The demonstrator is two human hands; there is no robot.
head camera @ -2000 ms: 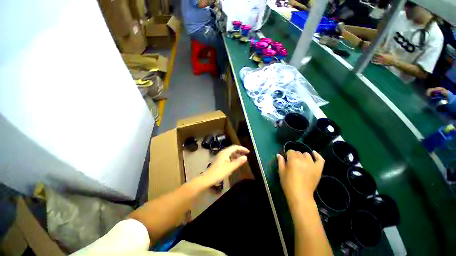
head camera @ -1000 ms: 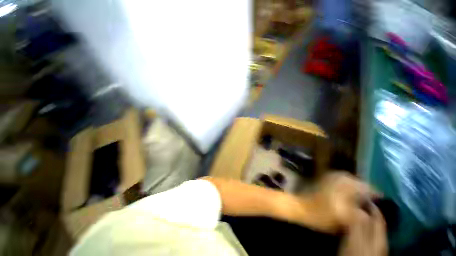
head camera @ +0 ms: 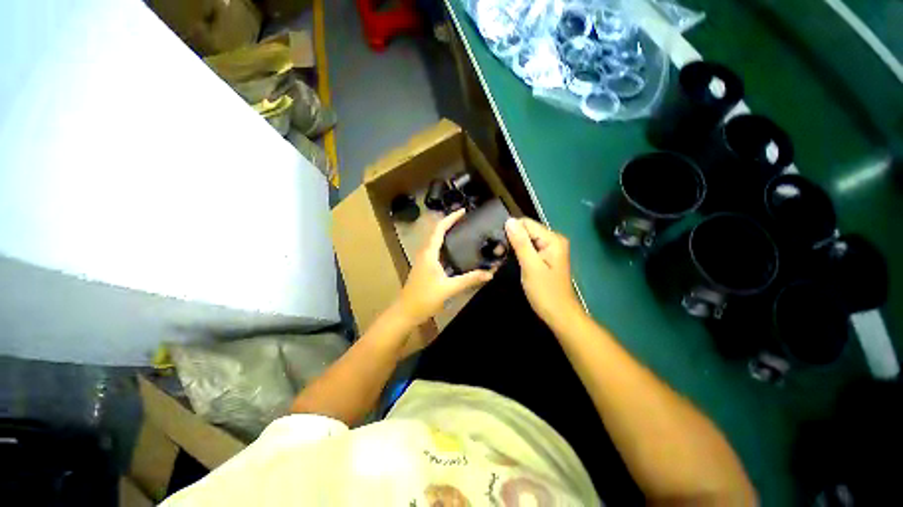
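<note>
A black cup-shaped housing is held over my lap at the bench edge, lying on its side with its round side port facing me. My left hand grips its left end, thumb below. My right hand has its fingers at the right end; whether they hold a ring cannot be told. More black housings stand mouth up in a cluster on the green bench, some with a white spot inside. A clear bag of rings lies at the bench's far part.
An open carton with loose black housings stands on the floor below my hands. A large white panel fills the left. Crinkled sacking and cardboard lie at lower left. A red stool shows at the top.
The view swung left and came back, now aimed lower. My right hand has left the bench housings, and both hands are now together at one housing over my lap.
</note>
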